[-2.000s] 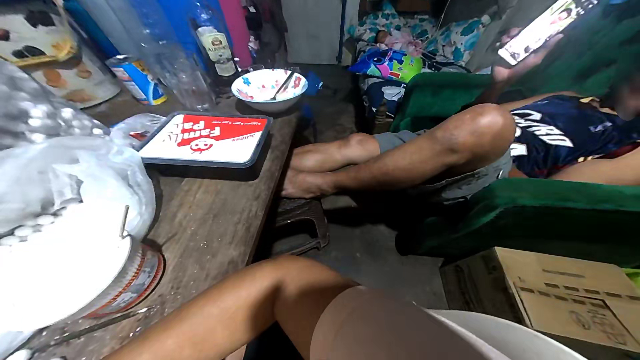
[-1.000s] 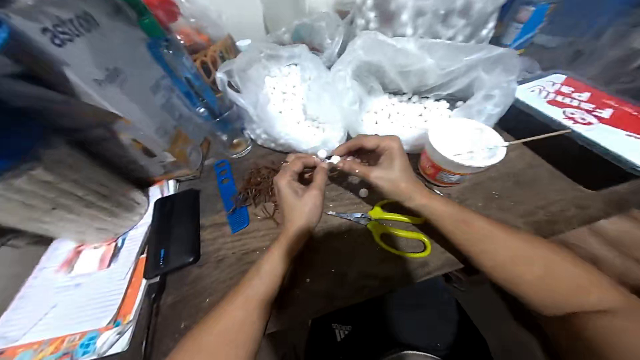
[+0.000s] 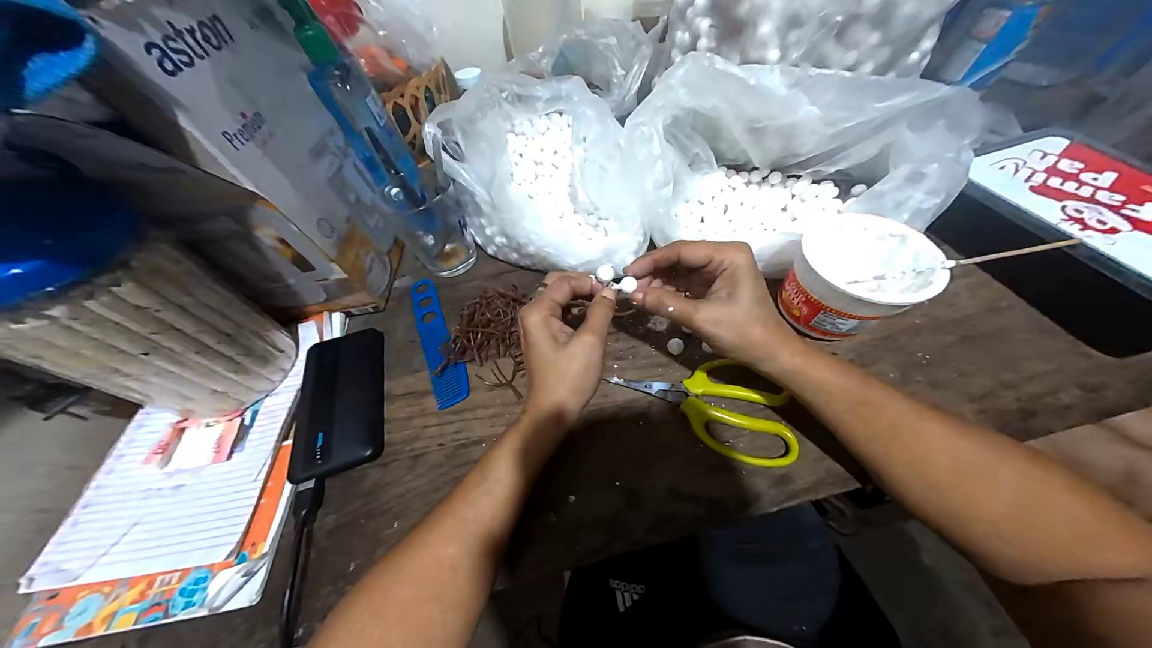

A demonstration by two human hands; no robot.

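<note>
Between the fingertips of my left hand (image 3: 567,337) and my right hand (image 3: 720,297) are small white balls (image 3: 606,272), close together. Each hand pinches at this small cluster; how the balls are joined is too small to tell. Left of my left hand lies a pile of thin brown wire-like pieces (image 3: 486,331), beside a blue plastic comb (image 3: 438,346). Yellow-handled scissors (image 3: 733,396) rest on the wooden table below my hands. To the right stands a tub of white paste (image 3: 864,270) with a thin stick (image 3: 1012,252) across it.
Two clear plastic bags of white balls (image 3: 549,180) (image 3: 765,198) stand behind my hands. A glass (image 3: 445,238) is at back left. A black power bank (image 3: 340,405) with a cable lies near lined paper (image 3: 162,513). A black tray-like box (image 3: 1035,261) sits at right.
The view has swung from the room and a reclining person to the table. Since one second ago, both hands have stayed together at the white balls, with little plain movement.
</note>
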